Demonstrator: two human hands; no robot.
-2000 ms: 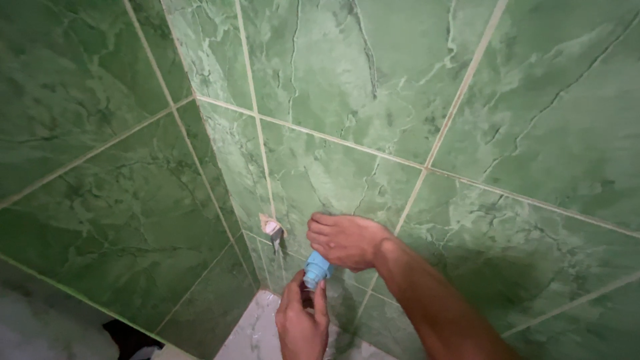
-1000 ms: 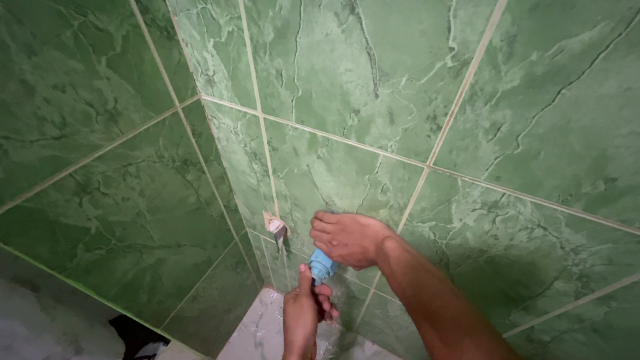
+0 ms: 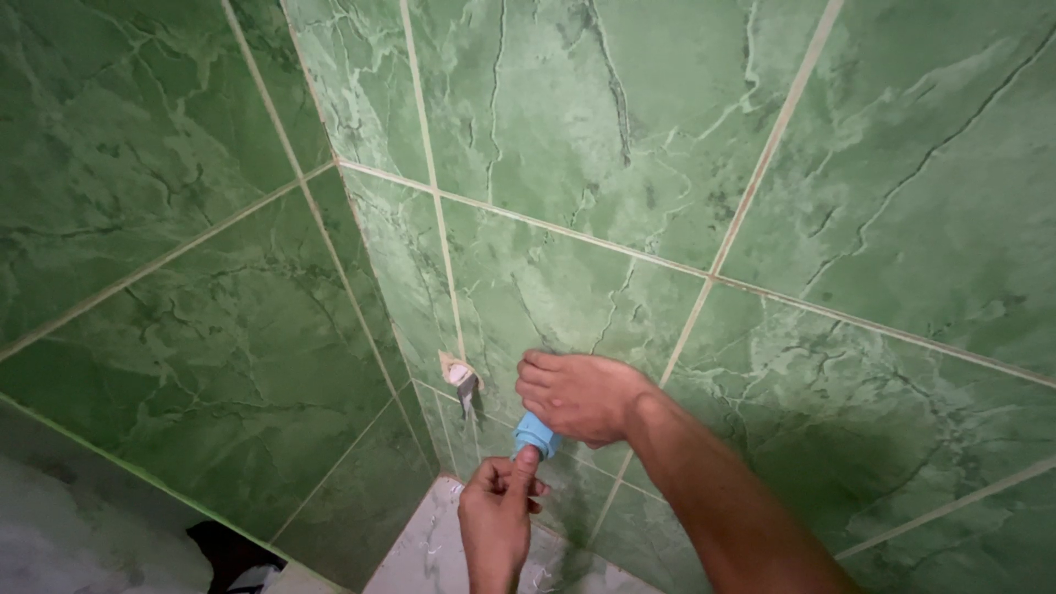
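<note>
A light blue plastic fitting [image 3: 536,434] sits between my two hands, low and right of centre. My right hand [image 3: 582,398] is wrapped over its upper end, close to the green tiled wall, and hides that part. Below it, my left hand [image 3: 503,499] has the thumb and fingers at the fitting's lower end; the fingertips are partly hidden, and I cannot tell how firmly they grip. To the left, a small whitish piece with a grey strip hanging from it [image 3: 462,379] is on the wall.
Green marbled tile walls [image 3: 577,148] meet in a corner at the left. A pale marbled floor [image 3: 421,536] lies below my hands. At the lower left, a dark object with a whitish part [image 3: 235,557] is beyond the edge of the left wall.
My left hand's thumb and fingers have shifted about the lower end of the blue fitting. My right hand stays over its upper end.
</note>
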